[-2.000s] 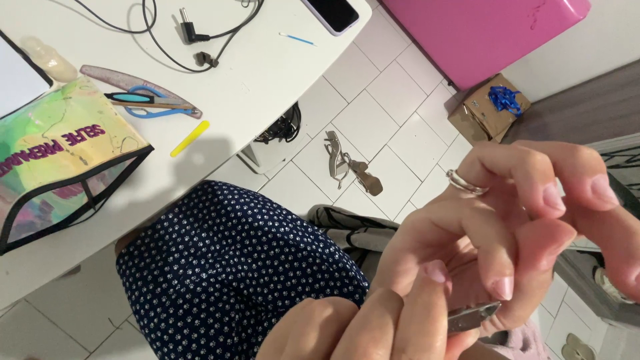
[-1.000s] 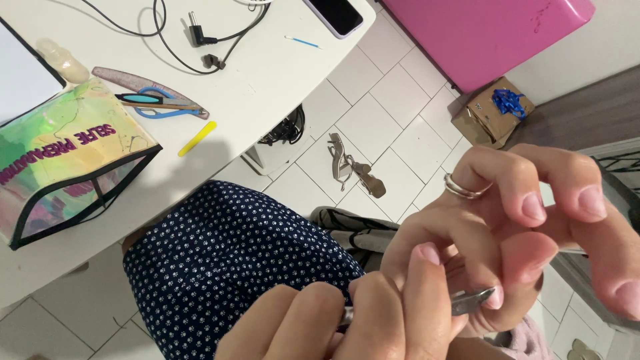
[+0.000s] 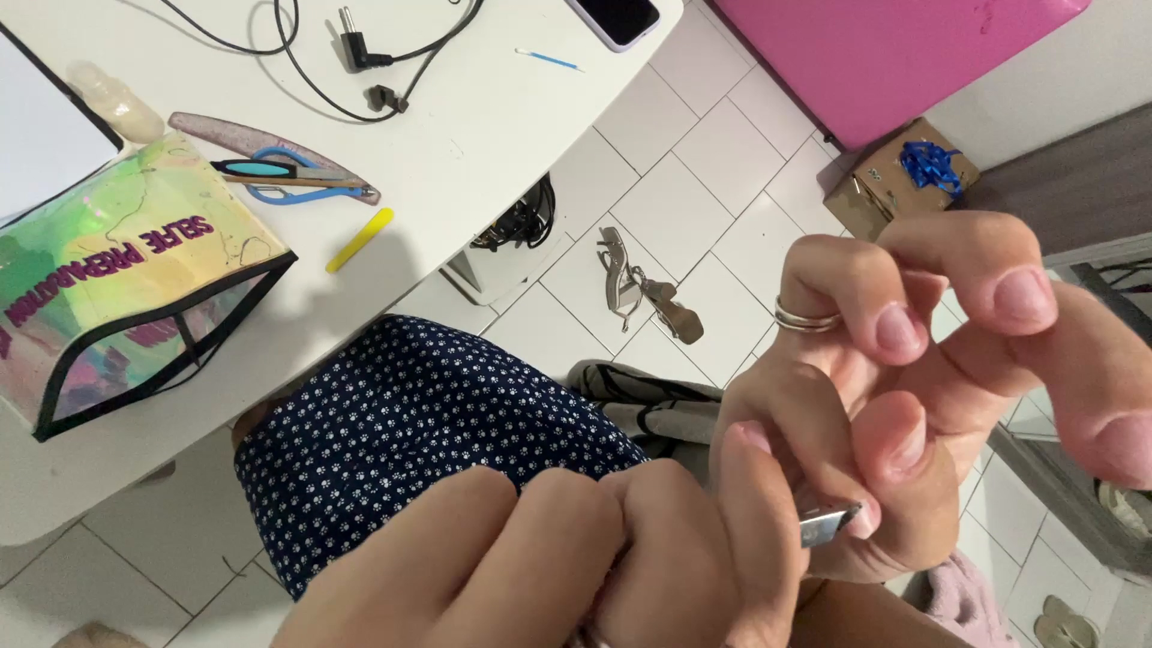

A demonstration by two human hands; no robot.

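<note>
My left hand (image 3: 558, 558) comes in from the bottom edge, its fingers closed on a small metal tool (image 3: 821, 526) with a narrow dark tip. Most of this tool is hidden inside the fingers. To its right is my right hand (image 3: 900, 432), palm side toward me and fingers bent and apart, with silvery rings (image 3: 805, 317) on the ring finger. The tip of the tool is at the nail of the right little finger; whether it touches the nail or the skin cannot be told. The right hand holds nothing.
At left, a white table (image 3: 504, 135) bears a colourful pouch (image 3: 135, 243), nail files (image 3: 360, 240), blue-handled scissors (image 3: 297, 193), a black cable (image 3: 355, 49) and a phone (image 3: 616, 18). Sandals (image 3: 630, 288) lie on the tiled floor, near a cardboard box (image 3: 886, 171) with blue ribbon.
The tool's tip has shifted slightly against the right little finger. The right hand's fingers have moved a little, while both hands stay close together.
</note>
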